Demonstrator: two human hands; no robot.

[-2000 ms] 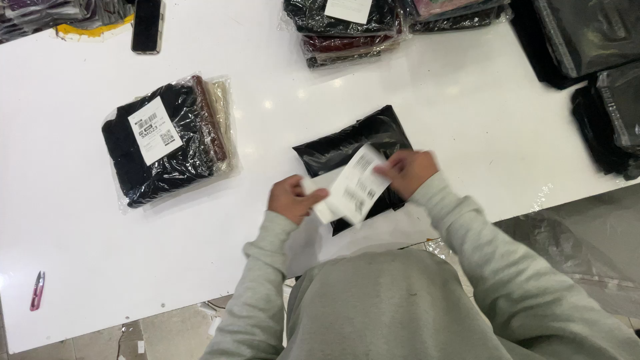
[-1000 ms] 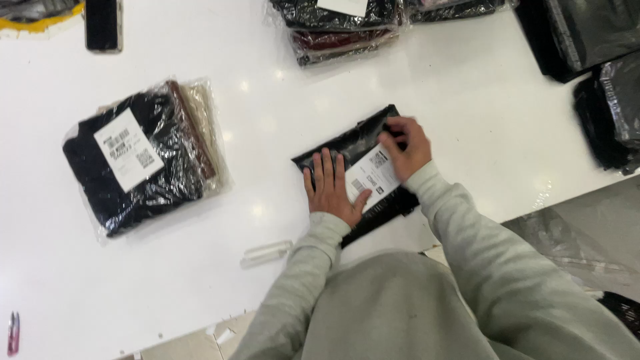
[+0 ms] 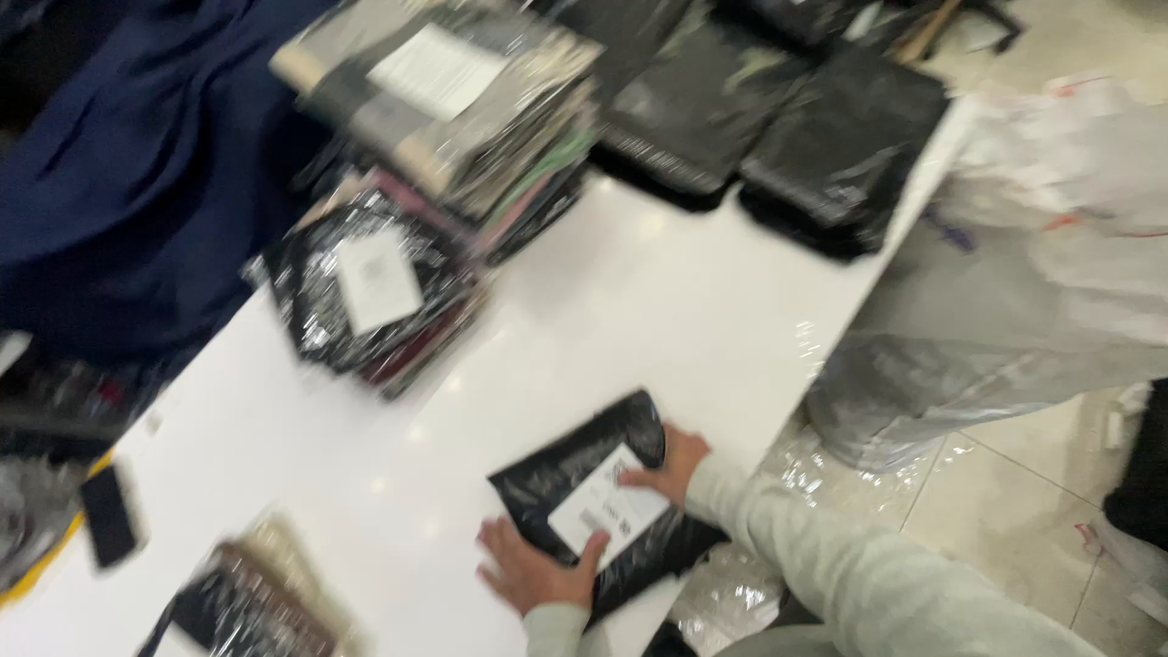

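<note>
A black plastic mailing bag [image 3: 584, 456] lies on the white table, close to its near edge. On its upper face a white printed label [image 3: 607, 507] lies flat. My left hand [image 3: 538, 566] rests at the bag's left side, its thumb at the label's lower edge and its other fingers spread. My right hand [image 3: 671, 465] grips the bag's right side, with the thumb over the label's upper right part. The picture is blurred by motion.
Wrapped garments with white labels [image 3: 374, 283] are stacked farther back, beside a taller stack [image 3: 438, 73]. Stacks of black bags [image 3: 839, 146] stand at the back right. A phone [image 3: 109, 516] and another wrapped stack [image 3: 265, 602] are at left. Clear plastic bags [image 3: 995, 301] stand beyond the table's edge.
The label, held between both hands two seconds ago, now lies on the black bag. My right hand has moved from the label's upper edge to the bag's side. The view has swung right and turned.
</note>
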